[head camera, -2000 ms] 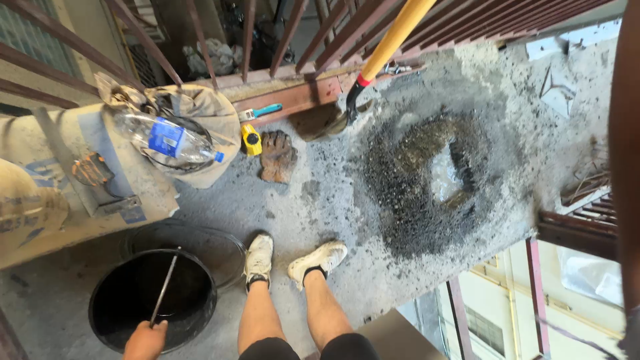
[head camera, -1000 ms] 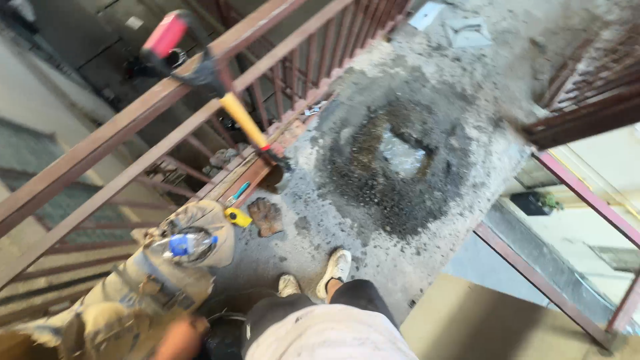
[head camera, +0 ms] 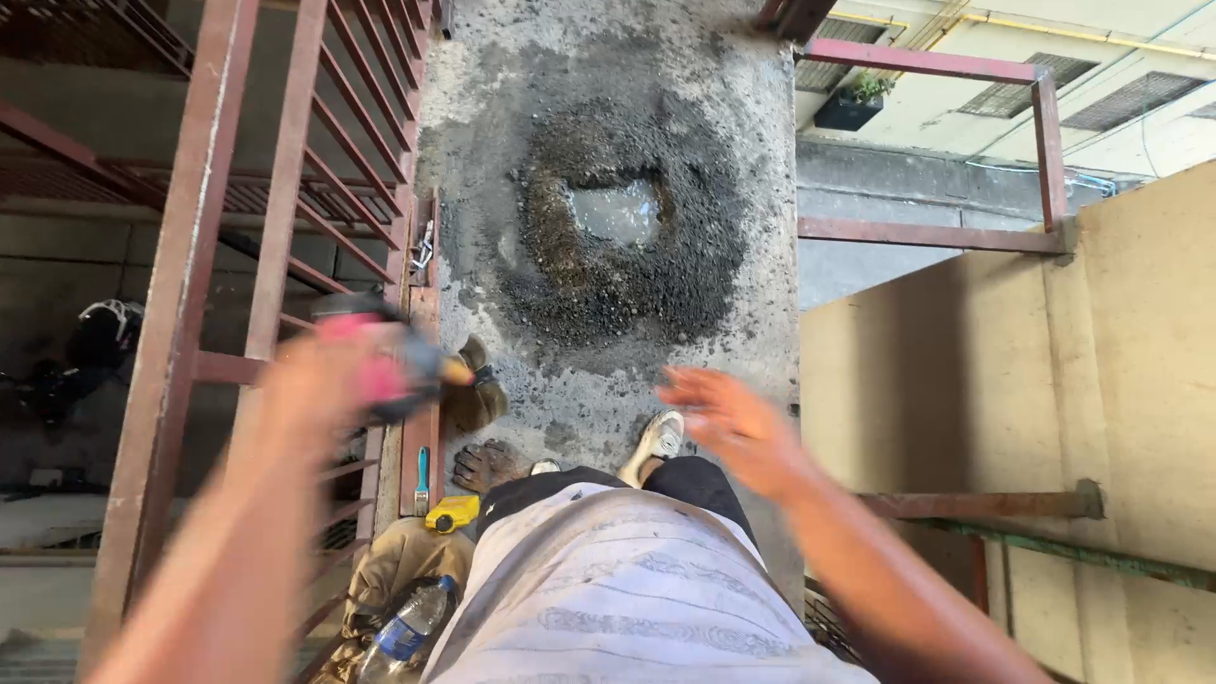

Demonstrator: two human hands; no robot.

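My left hand [head camera: 318, 380], blurred by motion, is closed around the red and black handle [head camera: 380, 366] of a long-handled shovel at the railing. The shovel's metal blade [head camera: 478, 385] shows beyond the handle, resting near the floor's left edge. My right hand [head camera: 727, 413] is held out above my shoe with its fingers apart and nothing in it. Ahead of both hands, a ring of wet dark mortar mix [head camera: 703, 247] lies on the concrete floor, with a pool of grey water [head camera: 616, 211] in its middle.
A metal railing [head camera: 285, 190] runs along the left. Beside it lie a worn glove [head camera: 486, 464], a paintbrush [head camera: 422, 480], a yellow tape measure [head camera: 452, 514] and a plastic bottle [head camera: 408, 627] on a tan bag [head camera: 380, 570]. Boards [head camera: 1092, 361] and a red metal frame [head camera: 1048, 152] stand at the right.
My left hand has left the black bucket's stick, seen two seconds ago, and is now on the shovel handle. My right hand has come into view. The view has turned toward the mortar ring.
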